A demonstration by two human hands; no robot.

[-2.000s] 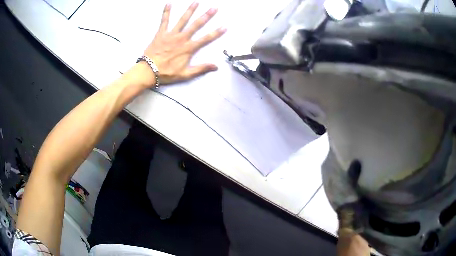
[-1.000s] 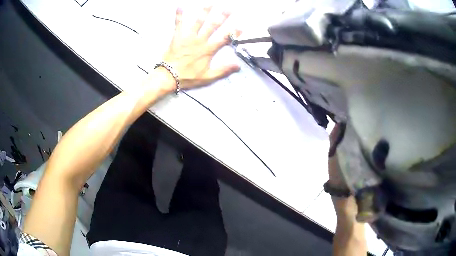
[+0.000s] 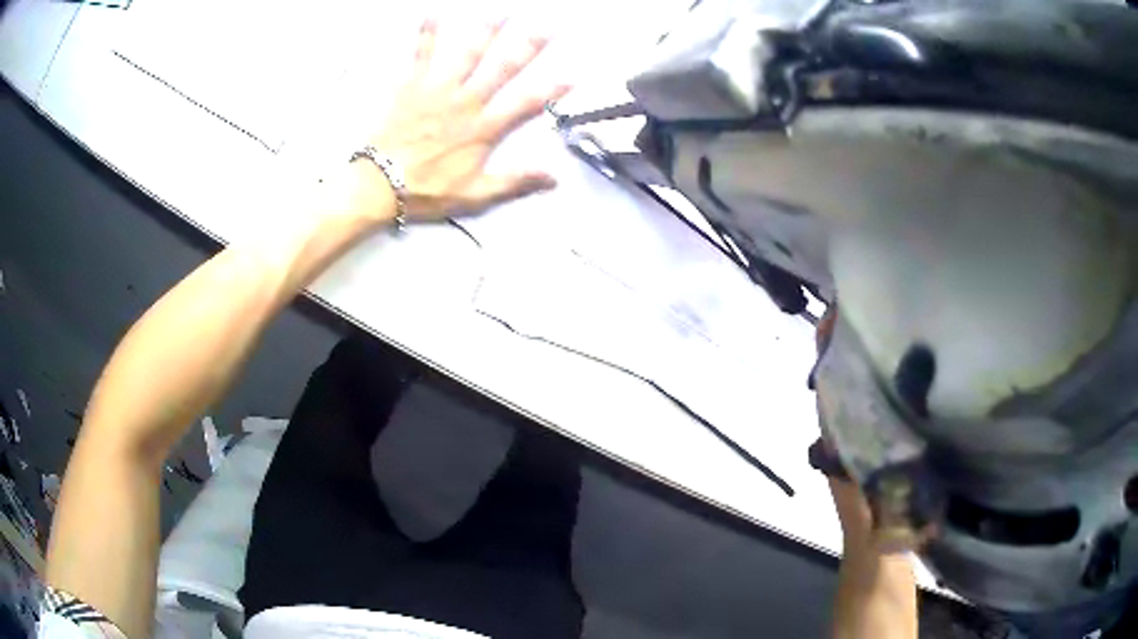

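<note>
The grey metal straight knife cutting machine (image 3: pixel 973 250) fills the right side of the view. Its narrow metal foot parts lie over the white paper marker (image 3: pixel 599 287). My left hand (image 3: pixel 456 125), with a beaded bracelet, lies flat on the paper, fingers spread, left of the machine's front; it holds nothing. A dark cut line runs through the paper below my left hand toward the lower right. My right hand (image 3: pixel 829 327) is mostly hidden behind the machine; only a bit of skin, a dark bracelet and the forearm show, so its grip is not visible.
The off-white table's front edge (image 3: pixel 524 427) runs diagonally from upper left to lower right. Another dark line crosses the paper at the upper left. My dark clothing is below the edge. A white object (image 3: pixel 206 524) and scraps are on the grey floor at the lower left.
The cut lines in the paper lie differently in view beneath my left hand and the machine. My left hand stays flat and spread beside the machine. The right forearm, mostly hidden two seconds ago, shows more.
</note>
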